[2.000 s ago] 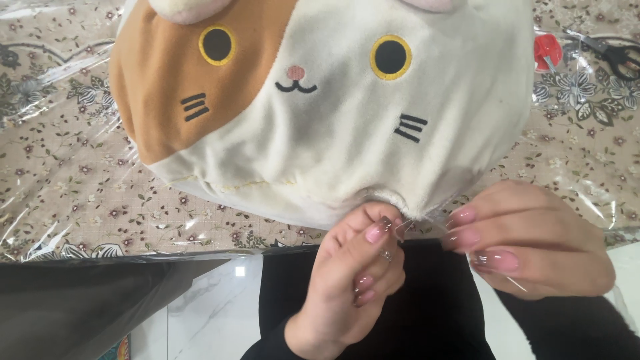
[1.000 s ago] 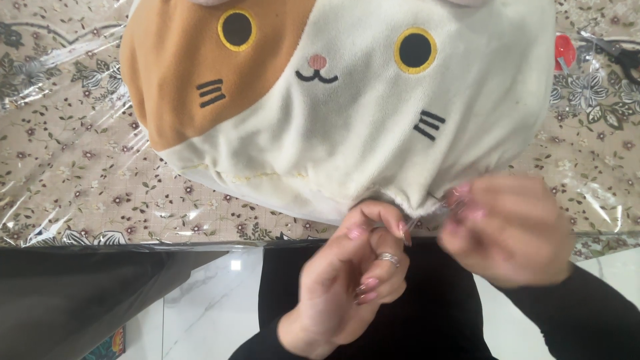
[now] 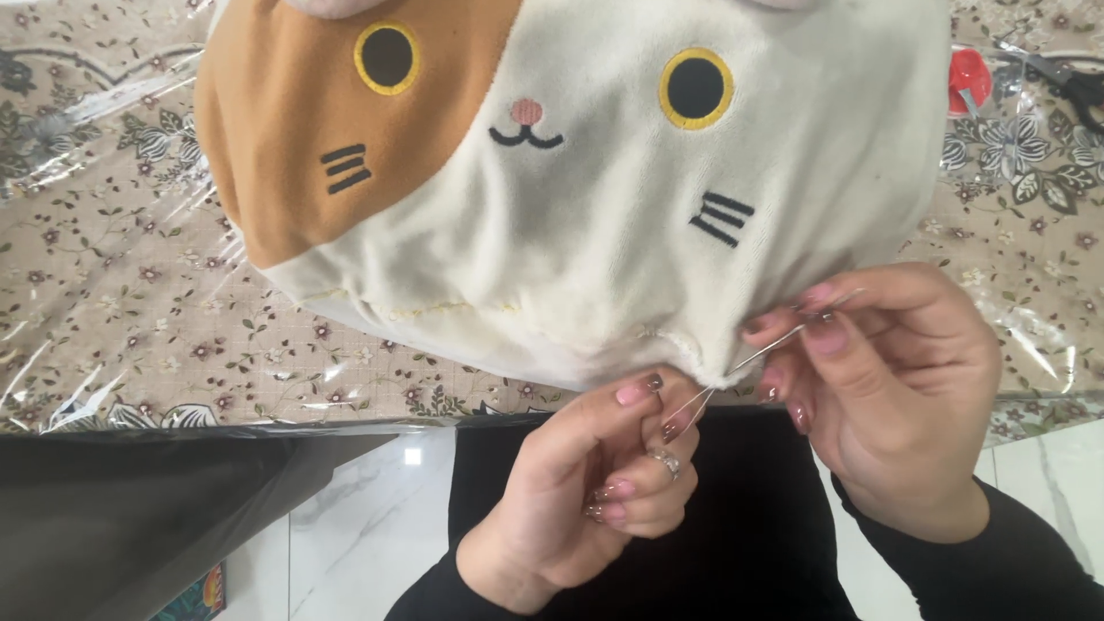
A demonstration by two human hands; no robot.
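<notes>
A white and orange plush cat [image 3: 569,190] lies on the table, its embroidered face up. My right hand [image 3: 888,371] pinches a thin sewing needle [image 3: 768,348] between thumb and index finger; the needle's far end meets the gathered fabric at the plush's lower edge. At the left of that spot, my left hand [image 3: 612,466], with a ring on one finger, holds pale thread [image 3: 690,404] that runs to the same point of fabric. Yellowish stitches [image 3: 431,308] show along the lower seam. Whether the needle tip is inside the fabric, I cannot tell.
A flowered tablecloth [image 3: 112,285] under clear plastic covers the table, whose front edge runs just below the plush. At the upper right lie a red object [image 3: 969,82] and black-handled scissors [image 3: 1082,90]. A dark grey surface [image 3: 155,509] is at the lower left.
My right hand, blurred and away from the fabric a second ago, now holds the needle steady against the plush's edge. My left hand stays near the seam.
</notes>
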